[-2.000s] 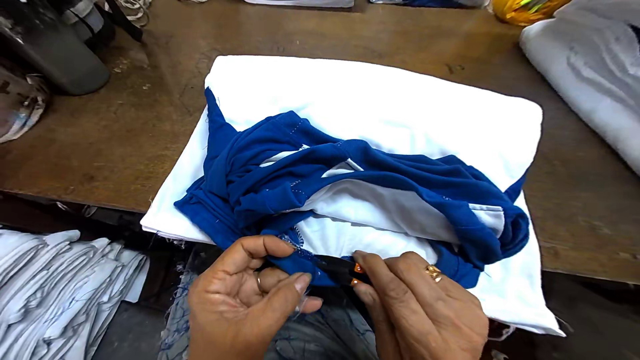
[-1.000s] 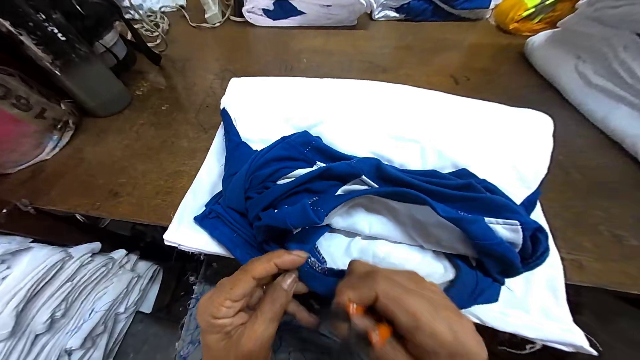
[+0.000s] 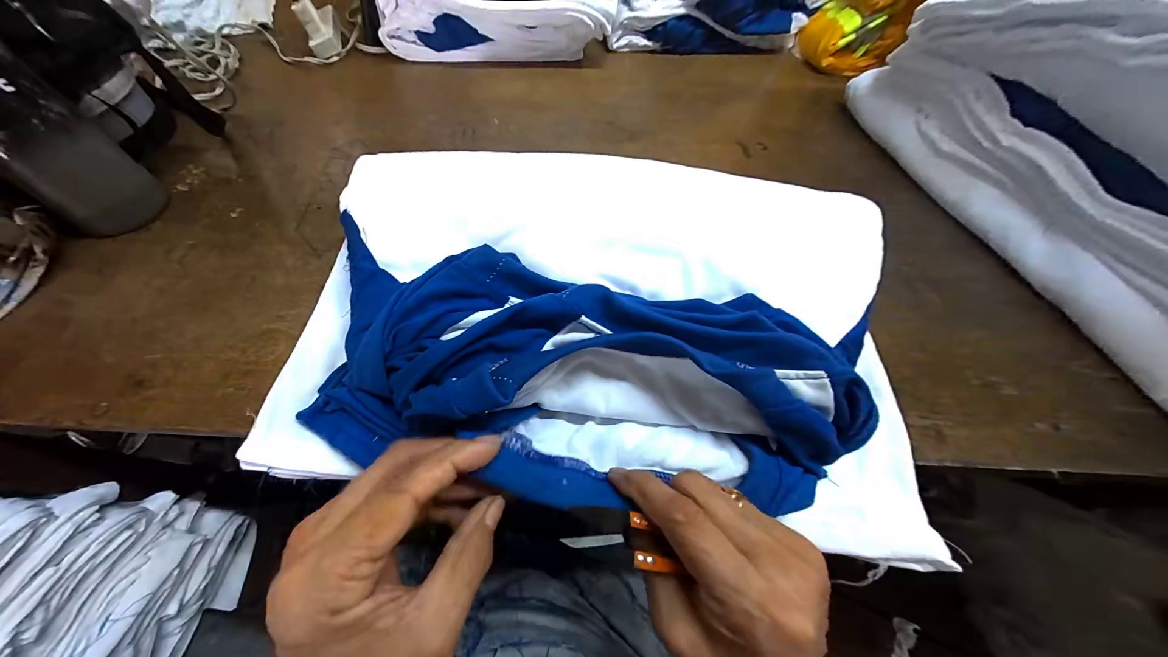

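Observation:
A blue and white garment (image 3: 630,310) lies bunched on a folded white cloth (image 3: 620,210) that hangs over the table's near edge. My left hand (image 3: 392,547) has its fingertips on the blue band at the garment's near edge, left of the overlock-stitched seam; its thumb stands apart from the fingers. At the right end of that seam, my right hand (image 3: 730,566) presses its fingers on the band. A small tool with orange parts (image 3: 652,543) is tucked in the right palm; its dark remainder is mostly hidden.
On the wooden table (image 3: 228,319), a thick stack of folded white fabric (image 3: 1031,192) lies at right. Folded garments (image 3: 493,27) and an orange bundle (image 3: 849,32) lie along the back. A dark machine and a cord are at back left. White pieces (image 3: 109,575) are piled low at left.
The right hand has moved from beside my left fingertips to the right along the band, with the orange-marked tool in it. The left thumb and fingers have spread. The view has shifted somewhat.

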